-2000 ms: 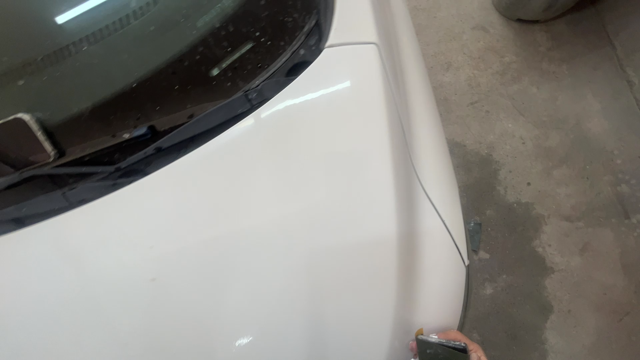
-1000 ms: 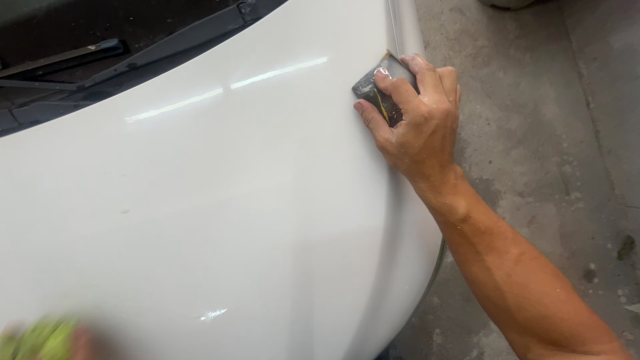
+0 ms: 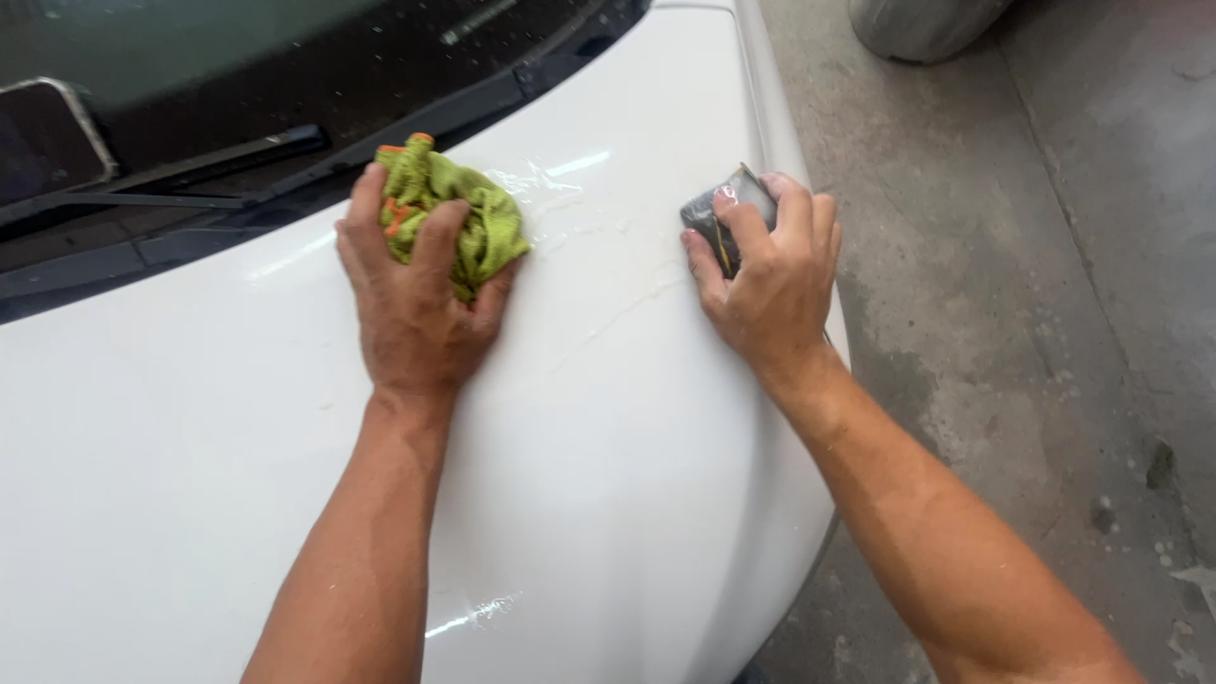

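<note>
My left hand (image 3: 418, 285) grips a bunched green cloth with orange edging (image 3: 456, 214) against the white car hood (image 3: 570, 456), close to the base of the windshield. Near the hood's right edge, my right hand (image 3: 774, 261) holds a dark grey, folded abrasive sheet or pad (image 3: 727, 214) with a thin yellow edge, pressed on the paint. Its exact kind cannot be told. Wet streaks and drops lie on the hood between the two hands. The palm side of each hand is hidden.
A windshield wiper (image 3: 218, 166) lies along the windshield (image 3: 313, 76) at the upper left. Right of the car is a stained concrete floor (image 3: 959, 313), with a grey rounded object (image 3: 921, 24) at the top. A seam separates the hood from the fender at the right.
My left hand, blurred at the lower left edge one second ago, is now up by the windshield with the green cloth. My right hand keeps its hold on the dark pad. Wet streaks now show on the hood.
</note>
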